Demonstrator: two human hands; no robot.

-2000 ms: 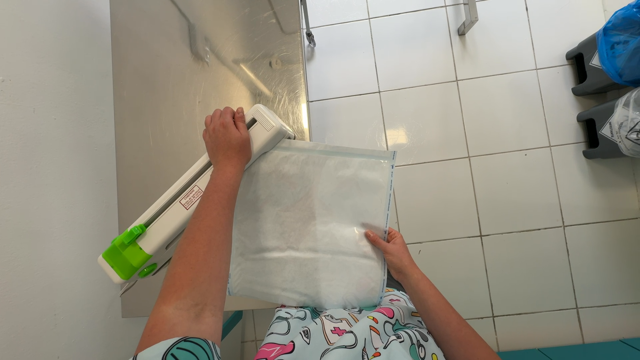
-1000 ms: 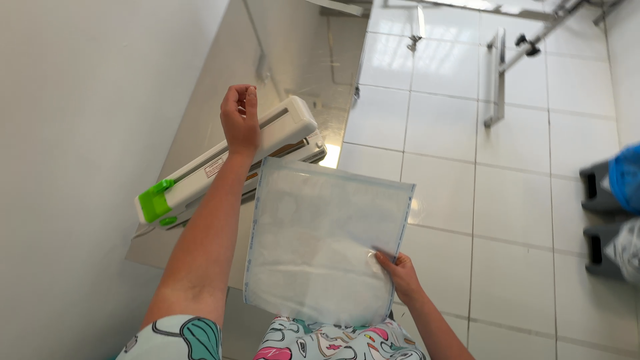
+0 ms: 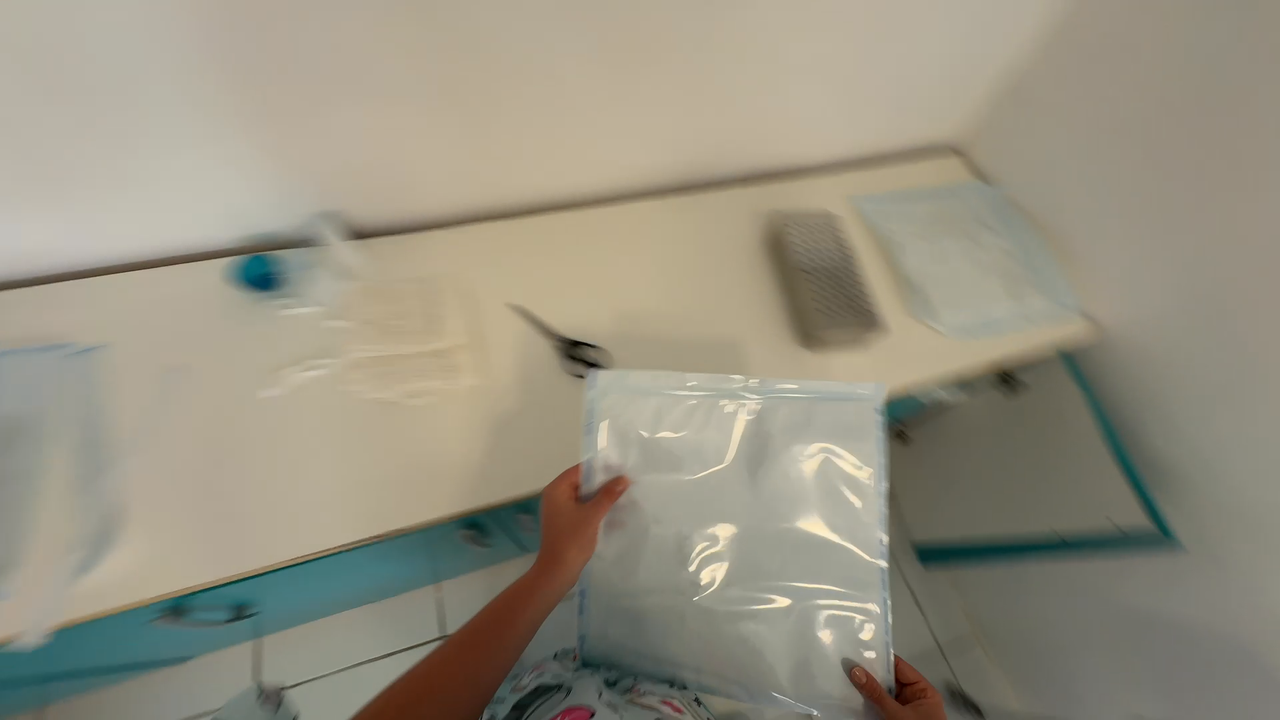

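Note:
A large clear-fronted plastic pouch (image 3: 740, 540) with pale blue edges is spread between both hands. At its left edge, my left hand (image 3: 575, 520) pinches it with the thumb on top. My right hand (image 3: 895, 690) grips its lower right corner, thumb on the front face. Beyond the pouch's upper left corner lies a pair of scissors (image 3: 582, 355) with dark handles on the white countertop (image 3: 660, 290). Whatever the pouch contains cannot be made out through the glare.
On the counter stand a grey perforated metal box (image 3: 825, 280) and a flat pale blue pouch (image 3: 970, 258) at the right. Blurred clear plastic packaging (image 3: 400, 340), a blue round thing (image 3: 258, 272) and another pouch (image 3: 50, 450) lie left. Teal drawers (image 3: 330, 570) run below.
The view has swung from the metal table with the white-and-green sealer to a white counter. My left hand, away from the pouch one second ago, now holds its left edge.

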